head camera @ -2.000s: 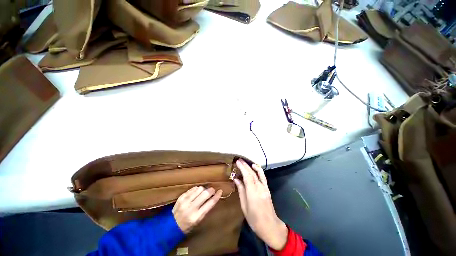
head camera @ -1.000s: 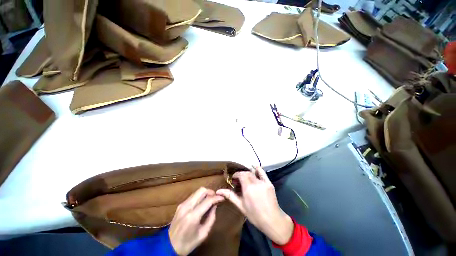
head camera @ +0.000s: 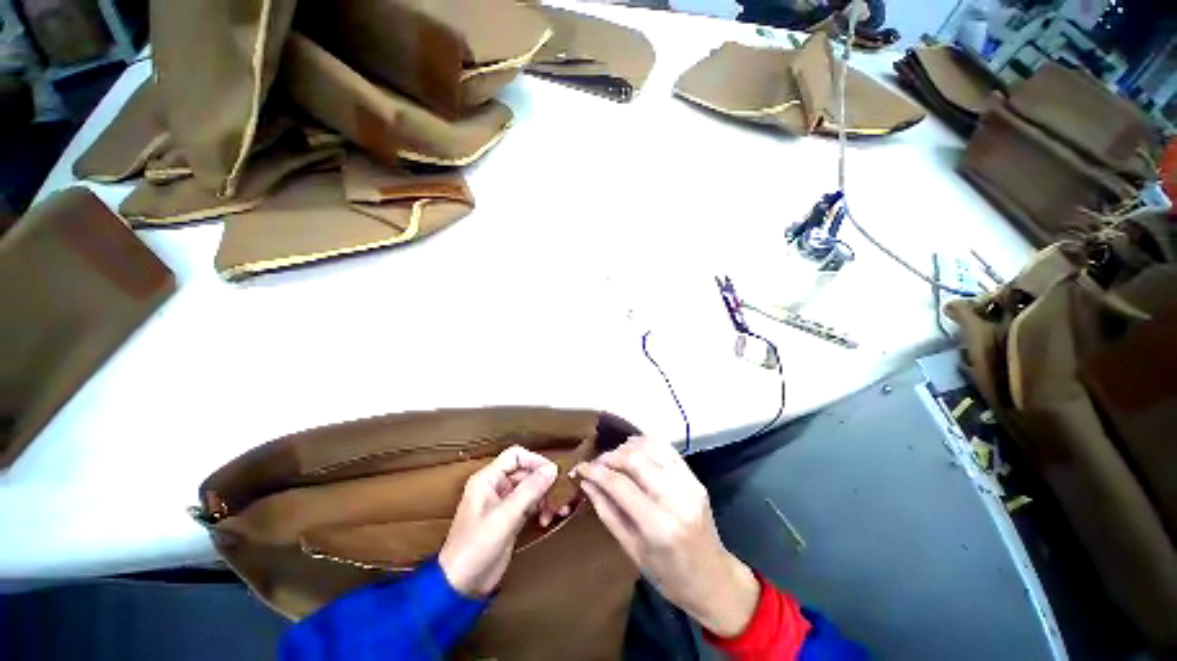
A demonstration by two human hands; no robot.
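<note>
A brown bag lies with its mouth open at the table's front edge, its lighter inside and a pocket edge showing. My left hand is over the right part of the mouth, thumb and forefinger pinched together; whether anything is between them is too small to tell. My right hand is beside it at the bag's right end, its fingertips closed on a tiny pale piece. The two sets of fingertips are close, with a small gap between them.
Brown bags are heaped at the back left, and more hang at the right. Dark-and-red snips with a black cord, a slim tool and a holder with dark-handled tools stand right of centre. A grey cabinet is below.
My hands have lifted slightly off the bag's pocket edge and my left fingertips have moved up into a pinch. My right fingers have come away from the bag's right corner. The view has shifted slightly.
</note>
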